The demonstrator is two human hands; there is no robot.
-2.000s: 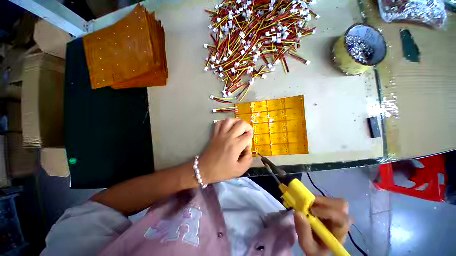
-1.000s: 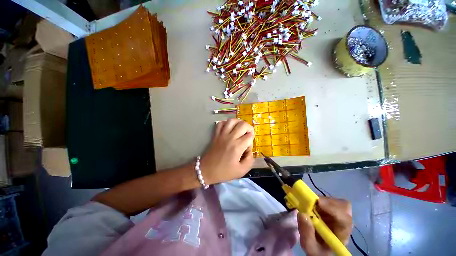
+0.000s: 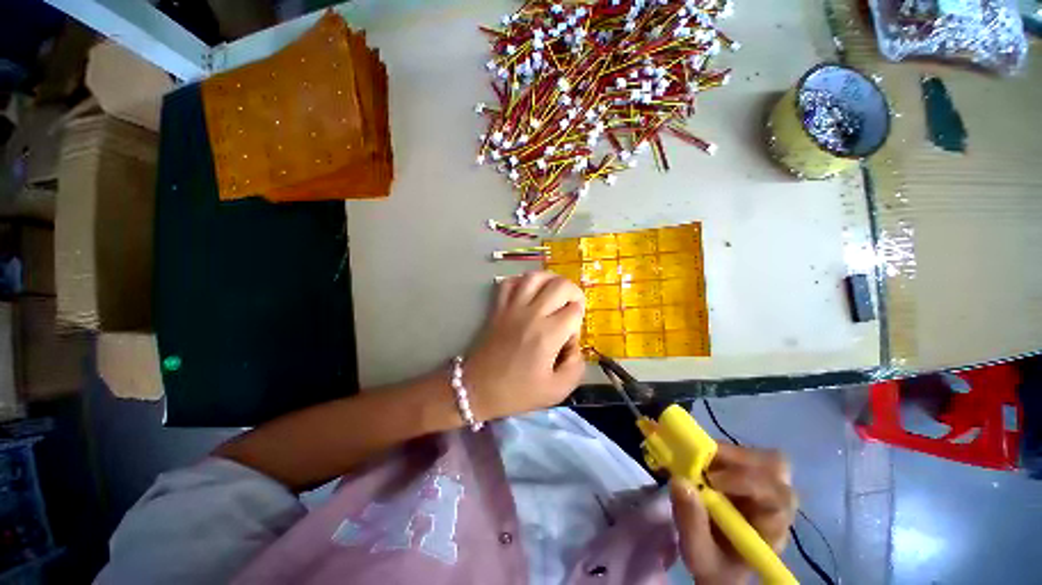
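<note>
The amber grid-marked board panel [image 3: 663,291] lies flat on the pale work board. My left hand [image 3: 531,343] rests over the panel's left edge with fingers bent together; what the fingertips hold is hidden. My right hand [image 3: 737,509] is closed on the yellow soldering iron [image 3: 686,446]. The iron's dark tip touches or nearly touches the panel's lower left corner, beside my left fingertips. Short wire leads with white plugs [image 3: 520,254] stick out from the panel's upper left edge. A tangled pile of red and yellow leads [image 3: 600,91] lies beyond the panel.
A stack of orange-brown panels [image 3: 297,114] lies at the far left. A round can with silvery bits [image 3: 800,143] stands at right, near a small black block [image 3: 859,298] and a plastic bag [image 3: 954,29]. A red stool [image 3: 948,417] is below the bench at right.
The iron's tip has shifted slightly left toward my left fingertips, and my right hand has moved slightly with it. My left hand keeps its place on the panel.
</note>
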